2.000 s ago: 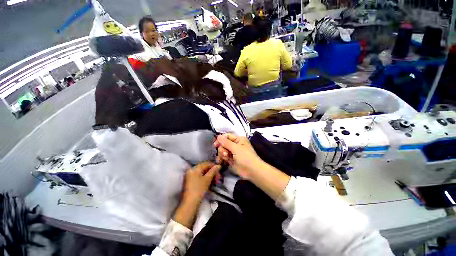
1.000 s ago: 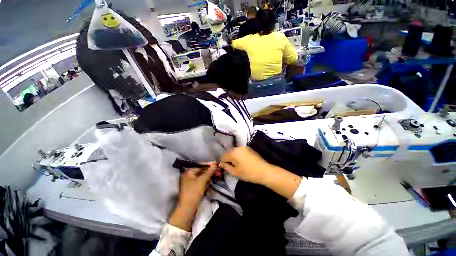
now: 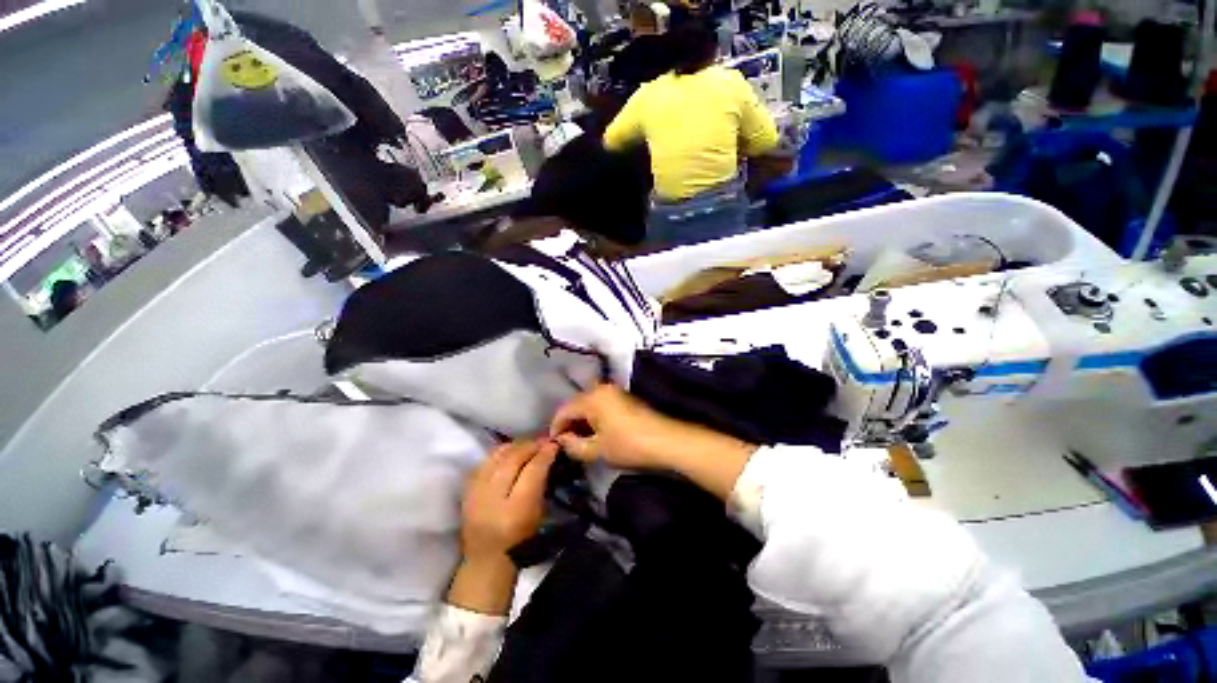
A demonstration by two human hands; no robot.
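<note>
A bundle of pale grey and black cut panels (image 3: 454, 380) lies on the white table in front of me. A large pale panel (image 3: 307, 487) spreads to the left, and black panels (image 3: 667, 574) hang over the near edge. My left hand (image 3: 507, 496) and my right hand (image 3: 607, 430) meet at the bundle's middle, fingertips pinched together on a thin dark strip. A dark strip end also shows below my left hand. The exact grip is small and partly hidden by the fingers.
A white sewing machine (image 3: 988, 347) stands at right, with a phone (image 3: 1174, 491) and thin pens beside it. A white trough (image 3: 974, 220) holds cloth behind the table. A person in yellow (image 3: 694, 131) sits beyond. Striped cloth (image 3: 47, 614) is at lower left.
The pale panel at left now lies flatter and further left over the left machine. My hands stay pinched together at the strip. The dark pile and a person at the back left are gone from there.
</note>
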